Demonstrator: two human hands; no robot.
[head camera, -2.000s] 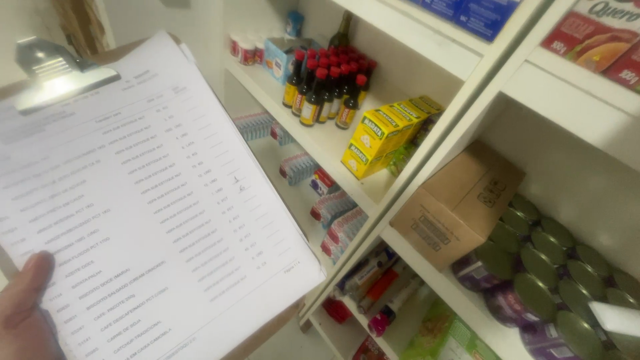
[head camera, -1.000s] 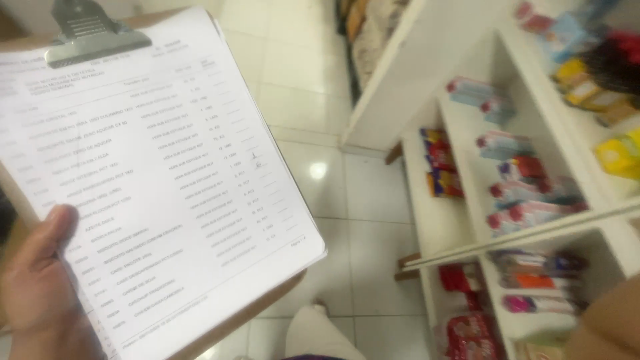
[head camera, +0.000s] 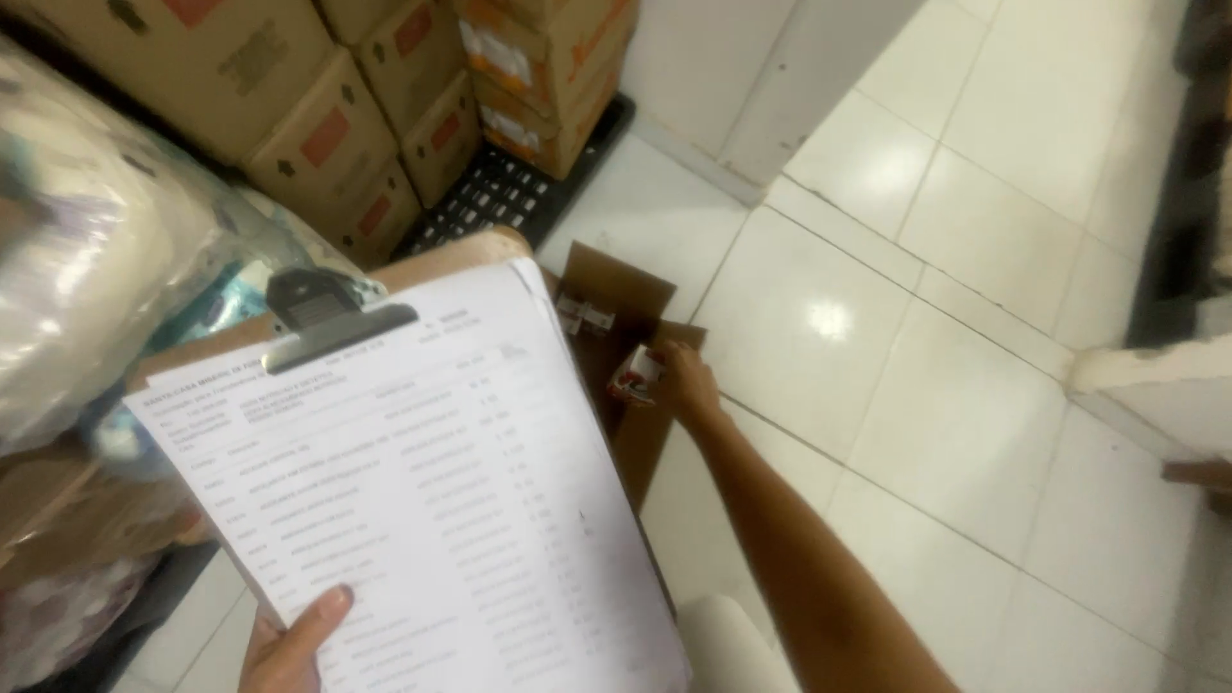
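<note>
My left hand (head camera: 294, 640) grips the lower left edge of a clipboard, its thumb on top of the printed sheets (head camera: 414, 500). A dark metal clip (head camera: 332, 318) holds the sheets at the top. Beyond the clipboard, my right hand (head camera: 685, 380) is closed on a small red and white packet (head camera: 635, 375) at an open cardboard box (head camera: 616, 274) on the floor. A few small white packs (head camera: 585, 316) lie inside that box. The clipboard hides the box's left part.
Stacked cardboard cartons (head camera: 322, 144) stand on a black plastic pallet (head camera: 481, 188) at the upper left. Plastic-wrapped packages (head camera: 87, 192) are piled at the left. A white wall end (head camera: 722, 87) meets the tiled floor (head camera: 866, 356). A white ledge (head camera: 1145, 395) juts in at the right.
The view has swung from the shelves to the floor and cartons. My right arm has come into view, its hand holding a packet at the box. My left hand still holds the clipboard.
</note>
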